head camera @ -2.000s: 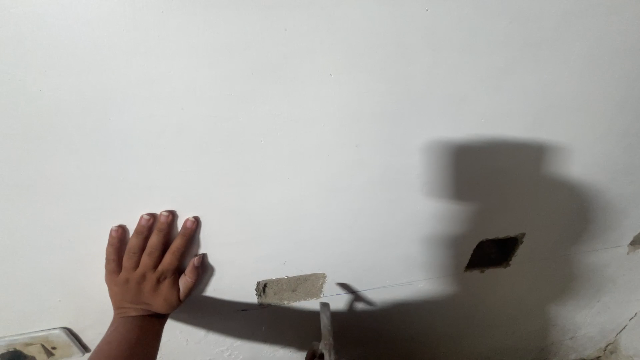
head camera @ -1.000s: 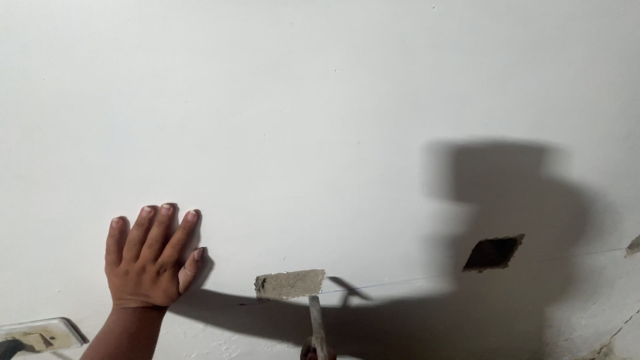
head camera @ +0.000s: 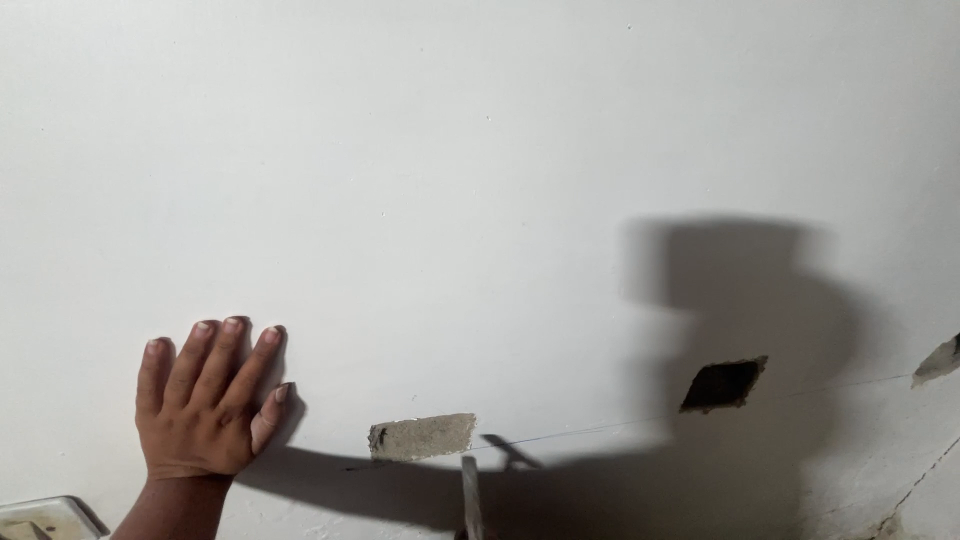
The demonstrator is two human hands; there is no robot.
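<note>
My left hand [head camera: 202, 405] lies flat against the white wall [head camera: 480, 187] at the lower left, palm down with its fingers apart and nothing in it. To its right, a shallow rectangular patch [head camera: 424, 436] of bare plaster or concrete shows where the paint is gone. Just below that patch's right end rises the narrow end of a tool [head camera: 471, 495], maybe a hammer or a scraper. Only a sliver of my right hand [head camera: 480, 535] shows around the tool at the bottom edge. A thin drawn line [head camera: 559, 433] runs rightward from the patch.
A dark cut-out hole [head camera: 721, 385] sits right of centre, inside a large shadow. Another broken-out spot [head camera: 939, 364] is at the right edge, above a crack [head camera: 919, 480]. A switch plate [head camera: 49, 517] is at the lower left corner.
The tool's end has shifted slightly relative to the patch, and its shadow has moved too. The left hand stays pressed on the wall.
</note>
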